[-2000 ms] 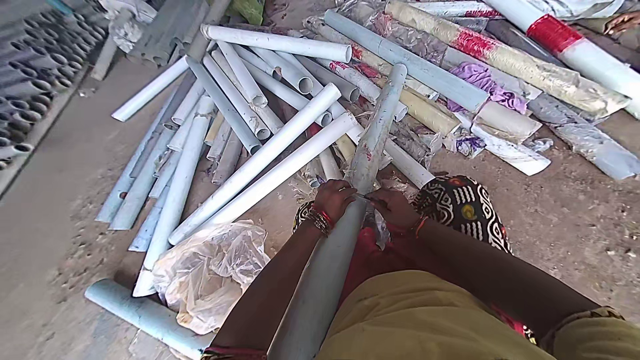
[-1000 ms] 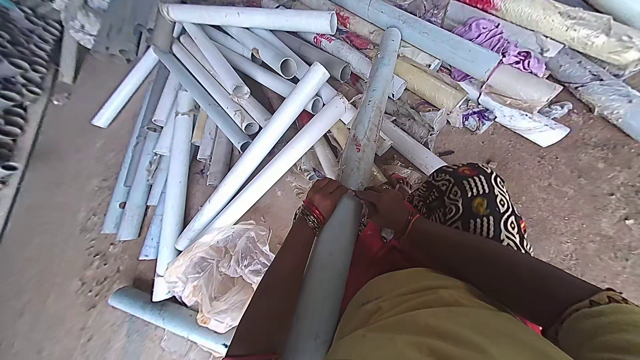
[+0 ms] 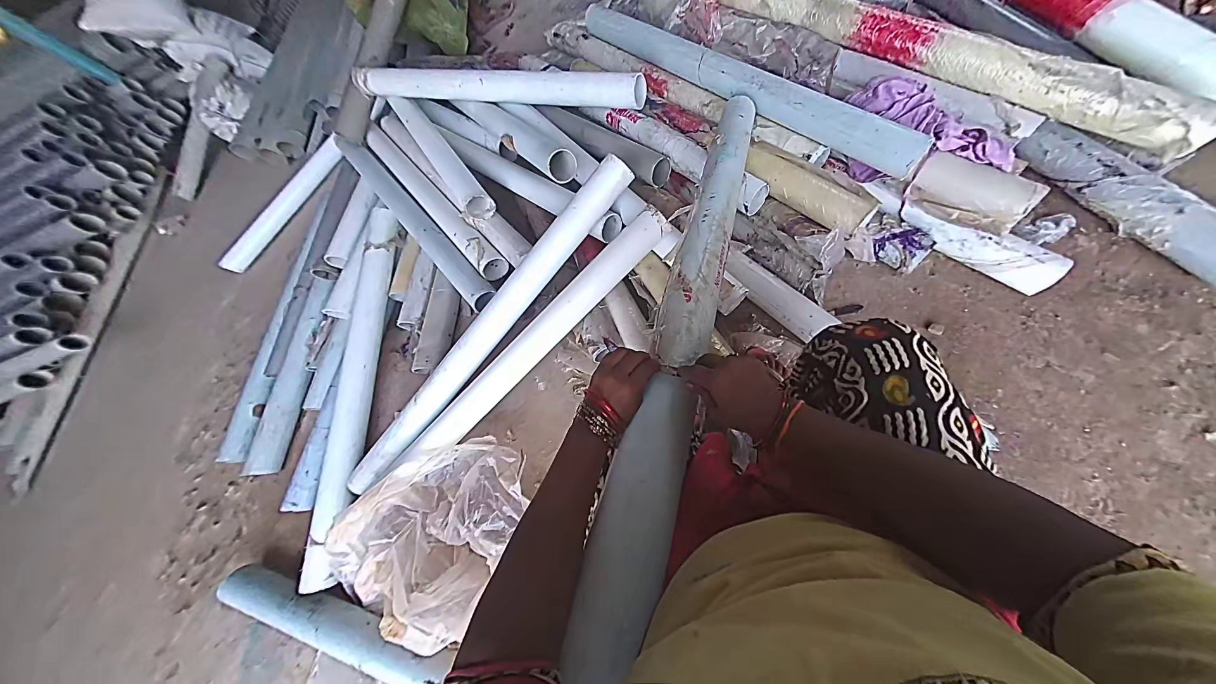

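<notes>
A long grey plastic pipe [image 3: 632, 513] lies lengthwise against my body, its far end pointing away over the pile. Clear plastic film [image 3: 701, 275] seems to cover its far part, with an edge at my hands. My left hand [image 3: 624, 380], with bangles at the wrist, has its fingers curled on the pipe's left side. On the other side, my right hand [image 3: 741, 391] is closed at the film's edge; its fingertips are partly hidden, so what they pinch cannot be told. A crumpled clear plastic bag [image 3: 427, 541] lies left of my left forearm.
White and grey pipes [image 3: 494, 323] lie in a loose pile ahead. Wrapped rolls or pipes [image 3: 988, 71] and a purple cloth [image 3: 926, 123] are at the upper right. Stacked pipes [image 3: 66, 228] stand at the left edge. A short pale blue pipe [image 3: 313, 617] lies at the lower left.
Both hands remain on the pipe near the film's edge. The view has shifted slightly; no other plain change shows.
</notes>
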